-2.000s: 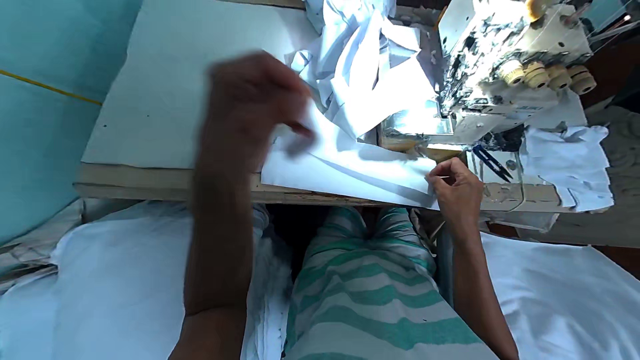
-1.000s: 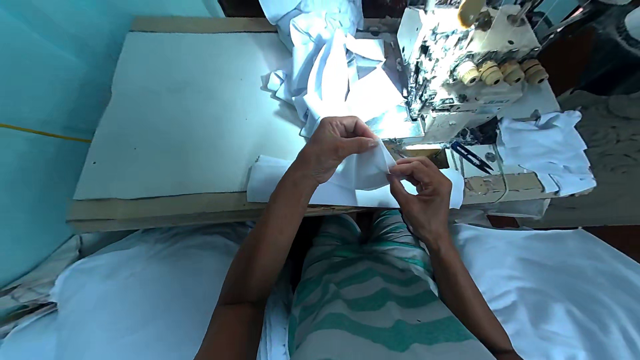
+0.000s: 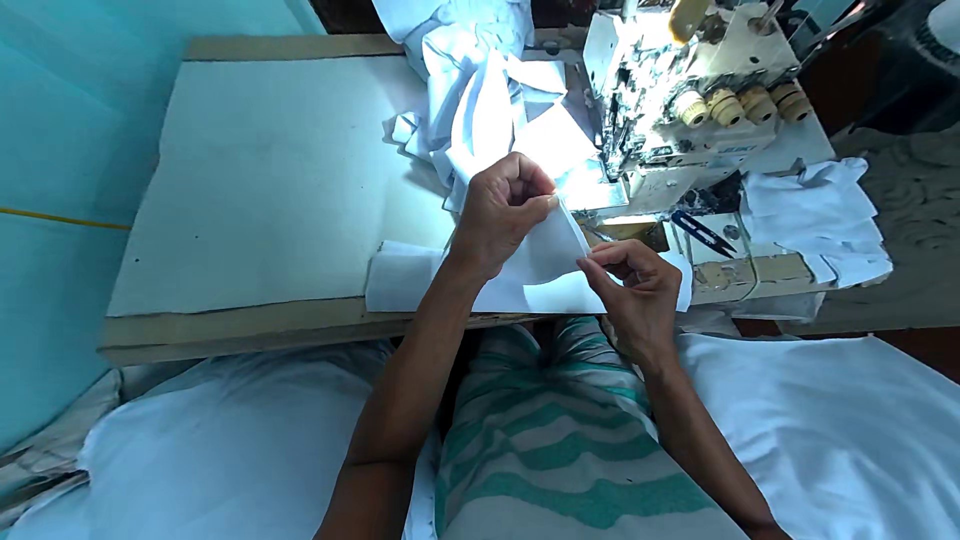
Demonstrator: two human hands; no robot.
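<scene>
My left hand (image 3: pixel 506 214) pinches the upper corner of a white fabric piece (image 3: pixel 544 251) between thumb and fingers. Lower and to the right, my right hand (image 3: pixel 630 292) pinches the same piece, so its edge runs taut between the two hands. Under them a strip of white fabric (image 3: pixel 405 279) lies along the front edge of the table. Behind my left hand a heap of white cloth (image 3: pixel 480 97) rests beside the overlock sewing machine (image 3: pixel 675 112). Dark blue thread snips (image 3: pixel 703 234) lie to the right, in front of the machine.
A pale sheet covers the table (image 3: pixel 285 180) on the left. Folded white cloths (image 3: pixel 814 214) hang over the table's right end. White fabric is draped on both sides of my lap, at the left (image 3: pixel 232 450) and the right (image 3: pixel 825 420). A teal curtain hangs at the far left.
My left hand, raised and blurred two seconds ago, has come to the fabric and grips it. My right hand still pinches fabric near the table's front edge. The view has shifted somewhat.
</scene>
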